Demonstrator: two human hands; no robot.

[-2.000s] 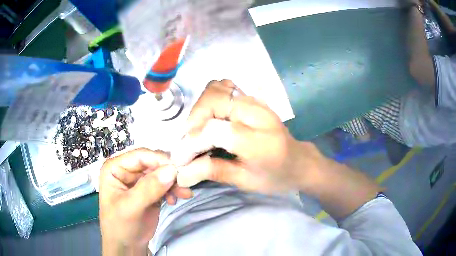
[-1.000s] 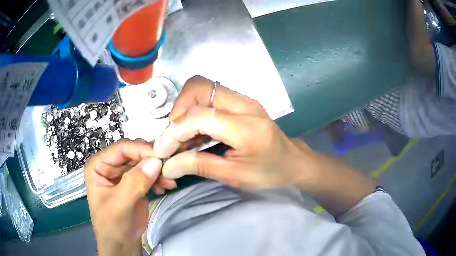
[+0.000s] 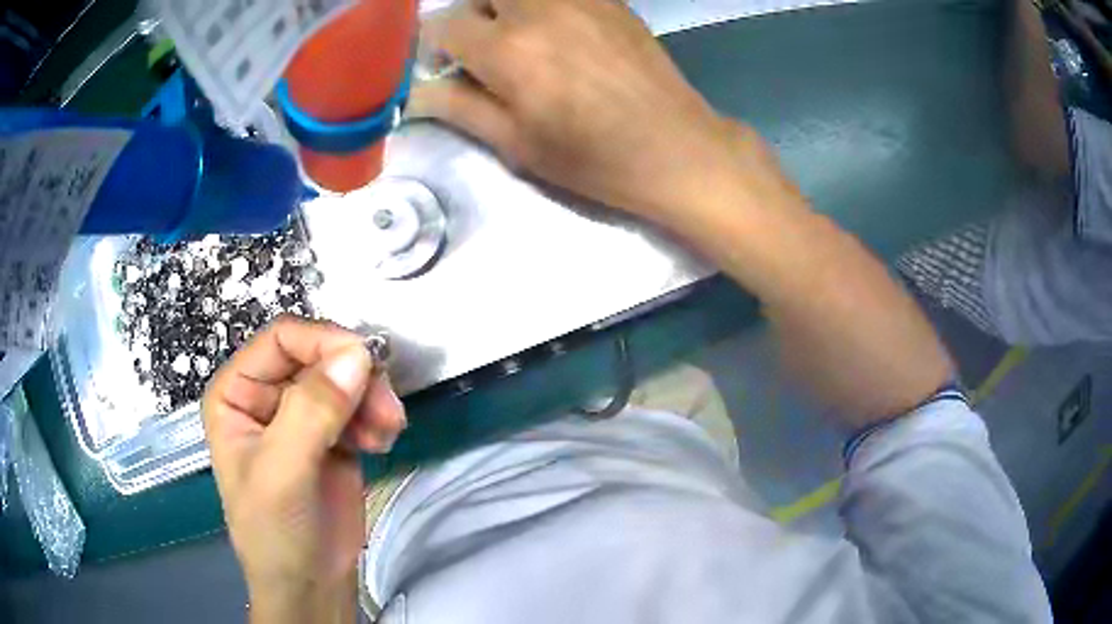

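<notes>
My left hand (image 3: pixel 290 421) pinches a small metal part (image 3: pixel 377 349) between thumb and fingertips, just past the near edge of the shiny base plate (image 3: pixel 537 262). My right hand (image 3: pixel 573 104) reaches over the plate beside the red syringe (image 3: pixel 348 85); its fingertips are partly hidden, so I cannot tell what they hold. The red syringe's lower end is above the round silver fixture (image 3: pixel 385 221). The blue syringe (image 3: pixel 183 183) lies across the view at left, over the clear parts bin (image 3: pixel 146 469) full of small metal parts (image 3: pixel 201 317).
A crumpled clear bag (image 3: pixel 46 500) lies on the green bench edge (image 3: pixel 159 524) at left. A green surface (image 3: pixel 854 122) spreads beyond the plate. Another person's arm and grey sleeve (image 3: pixel 1049 256) are at the far right. White labels hang on both syringes.
My hands have moved apart. My right hand has gone up and forward over the plate, while my left hand keeps a small part in its fingertips. More of the plate's near edge shows.
</notes>
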